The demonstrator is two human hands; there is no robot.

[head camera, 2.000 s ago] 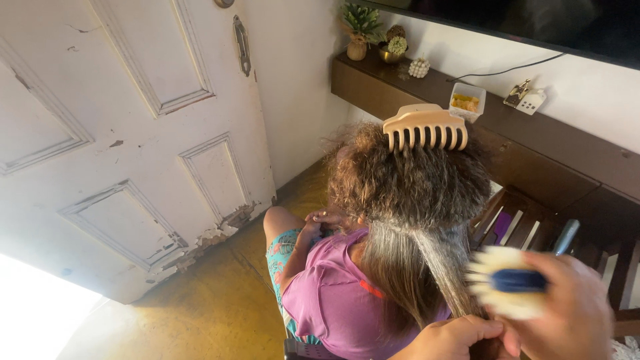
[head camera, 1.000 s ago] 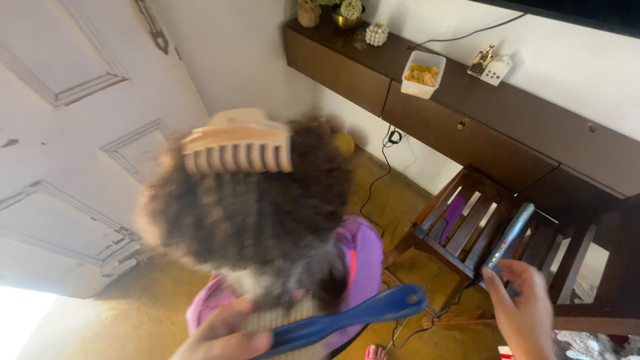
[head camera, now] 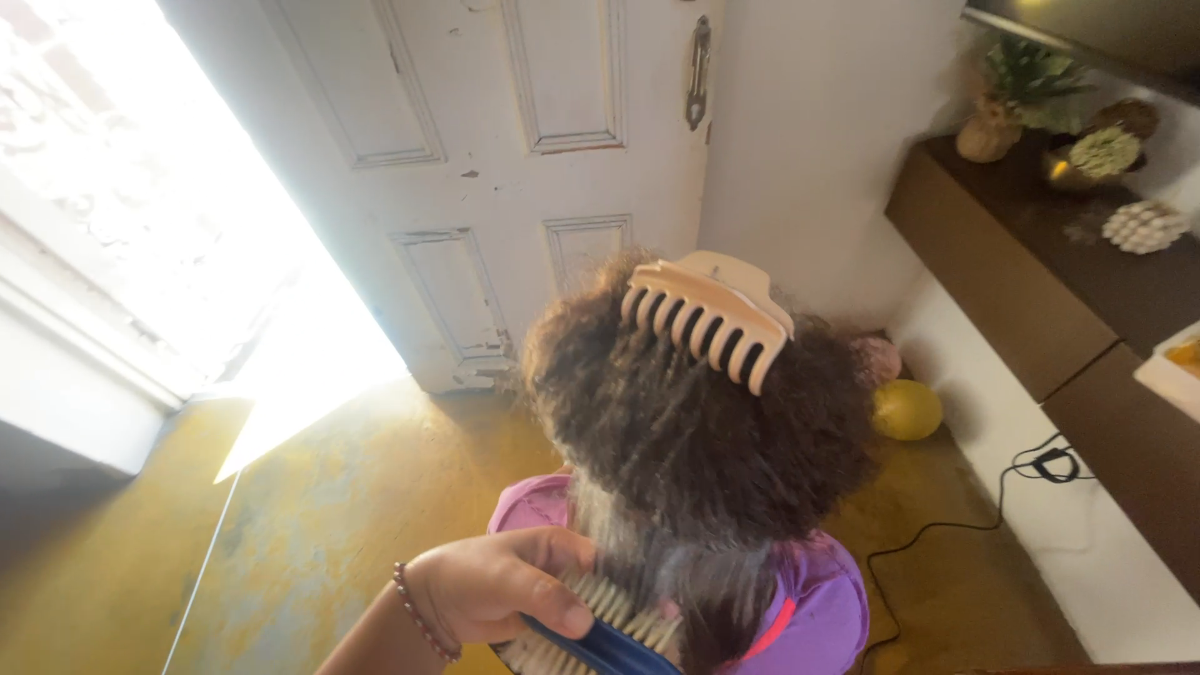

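A seated person's head of curly dark hair (head camera: pixel 694 441) is seen from behind and above. A beige claw clip (head camera: pixel 708 314) holds the upper hair. Straighter hair hangs at the nape over a purple top (head camera: pixel 830 600). At the lower centre, my left hand (head camera: pixel 511 591), with a beaded bracelet (head camera: pixel 422 614) on its wrist, holds a blue brush (head camera: pixel 609 647) with pale bristles against the hanging hair. The brush's far end is cut off by the bottom edge. My right hand is out of the frame, and so is the hair straightener.
A worn white panelled door (head camera: pixel 487 187) stands ahead, with bright light at the left. On the right are a brown wall shelf (head camera: pixel 1012 272) with plants and a white container (head camera: pixel 1177 370), a black cable (head camera: pixel 998 506) below, and a yellow balloon (head camera: pixel 907 410) on the floor.
One second ago my right hand was at the straightener on the wooden chair; now neither is in view. The view has swung left. My left hand still holds the brush.
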